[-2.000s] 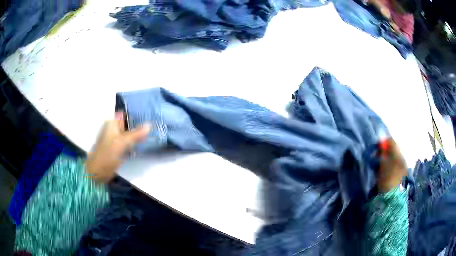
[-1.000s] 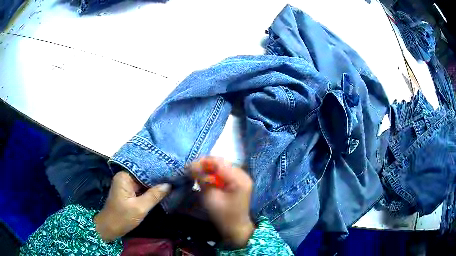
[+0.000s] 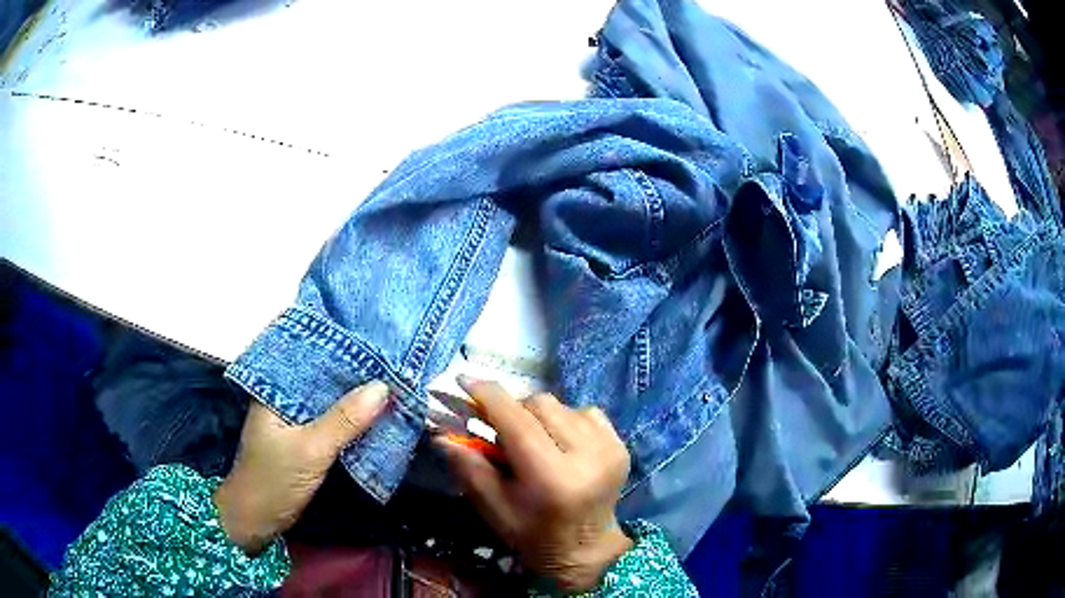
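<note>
A blue denim garment (image 3: 689,280) lies on the white table, its sleeve (image 3: 403,251) curving toward me. My left hand (image 3: 286,461) grips the cuff (image 3: 321,362) from below, thumb on top near the stitched seam. The cuff is spread, one end pointing down. My right hand (image 3: 543,473) holds orange-red thread snips (image 3: 473,443), mostly hidden by the fingers, with the blades beside the cuff's seam. Whether the blades touch a thread cannot be told.
A denim pile (image 3: 987,339) is at the right of the white table (image 3: 187,210). More denim lies at the top left and top right. Blue plastic (image 3: 53,409) and dark denim are below the table's left edge. A dark red apron (image 3: 350,575) shows at my lap.
The sleeve first lay stretched left with my hands far apart. My hands then came together at the cuff. Since then the cuff has opened out and the snips have moved beside its seam.
</note>
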